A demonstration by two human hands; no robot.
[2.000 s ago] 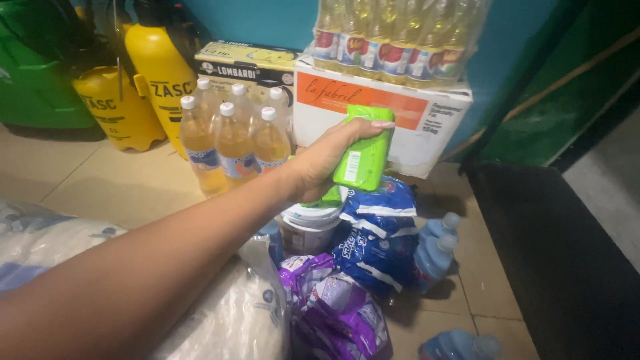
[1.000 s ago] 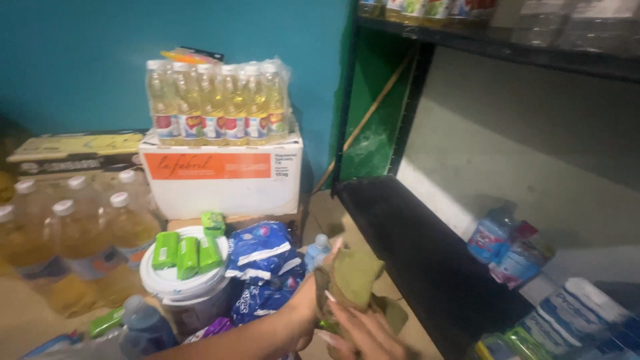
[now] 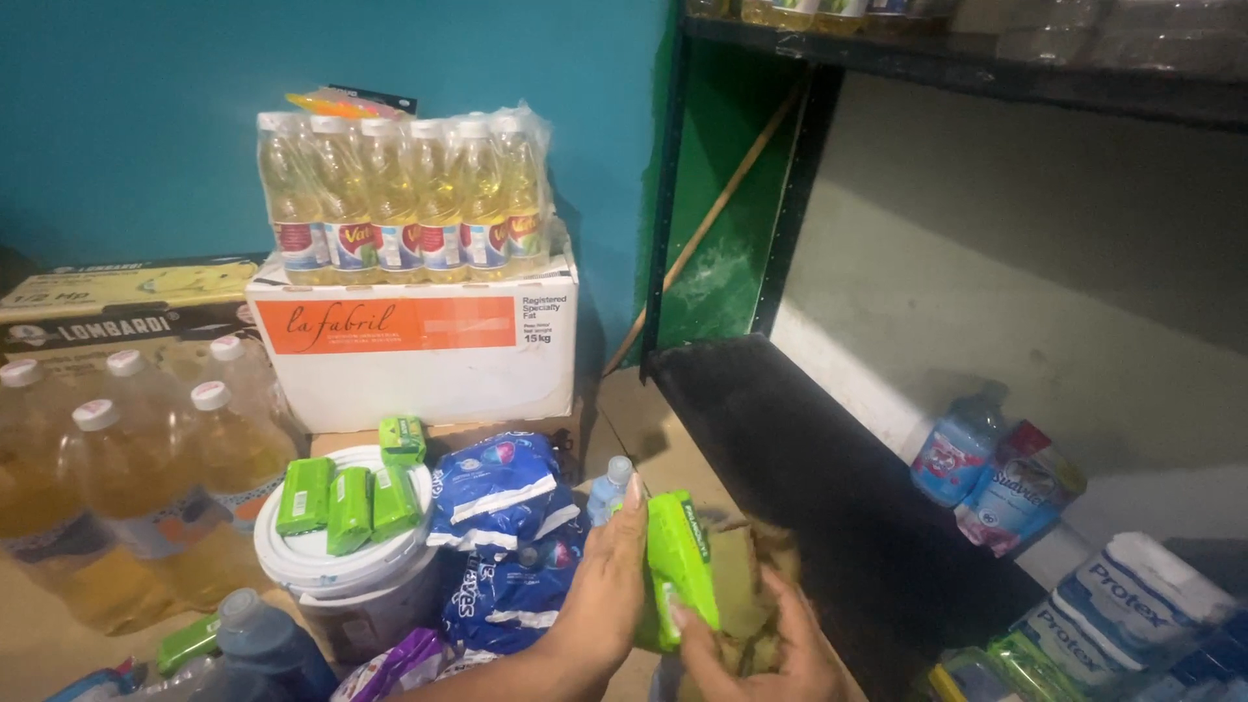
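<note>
My left hand (image 3: 604,595) rests its fingers against the left side of a green wrapped soap bar (image 3: 682,561) at lower centre. Behind and right of the bar, my right hand (image 3: 760,643) holds a brownish-green cloth (image 3: 746,575), its thumb on the bar's lower end. More green wrapped bars (image 3: 351,507) lie on the white lid of a bucket (image 3: 278,551) to the left. Blue plastic packets (image 3: 502,487) are stacked between the bucket and my left hand, and a small blue bottle (image 3: 609,487) stands just beyond my fingertips.
A low black shelf (image 3: 809,468) runs along the right, with blue bottles (image 3: 960,439) and Protex packs (image 3: 1136,595). Shrink-wrapped oil bottles (image 3: 400,214) stand on a white carton (image 3: 419,380) by the wall. Large amber bottles (image 3: 166,487) stand at left; an upper shelf (image 3: 975,58) overhangs.
The view has swung right since the first frame, where one hand held a green package over the bucket. Now both hands are by the shelf, and a green bar shows between them.
</note>
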